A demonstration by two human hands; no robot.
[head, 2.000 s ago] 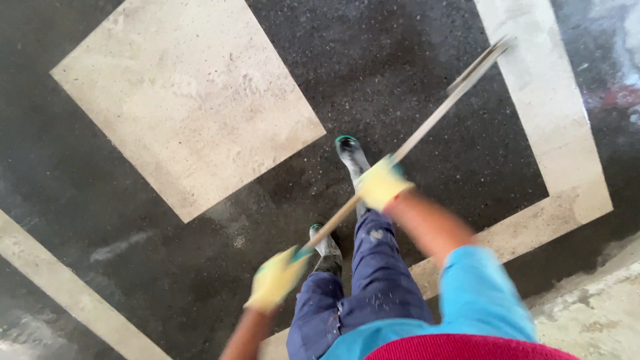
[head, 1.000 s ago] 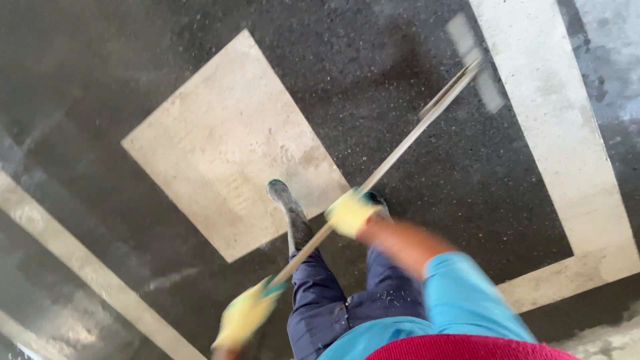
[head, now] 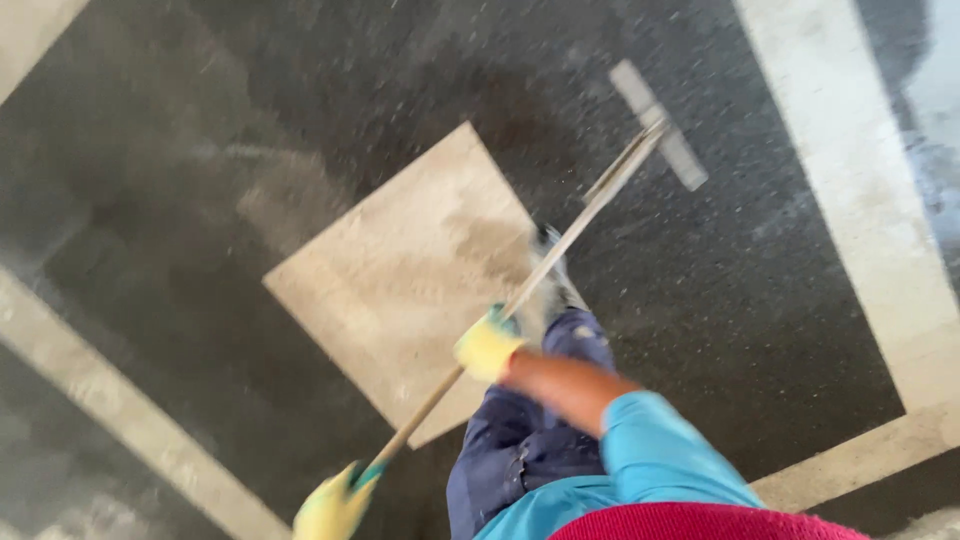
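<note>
My right hand, in a pale yellow and green work glove, grips the middle of a long wooden pole. Lower left, at the pole's near end, my left hand is closed around it in a matching glove. The pole slants up to the right over the floor. At its far end a flat pale crossbar head, blurred, lies across the pole over the dark wet-looking floor. What the head is made of I cannot tell.
A light square panel is set in the dark speckled floor. Broad pale bands run along the right and lower left. My legs in blue trousers stand below the square's right corner, one boot partly showing.
Both hands have shifted toward the lower left with the pole still held. The light square now lies nearer my legs, and the view has moved over the floor.
</note>
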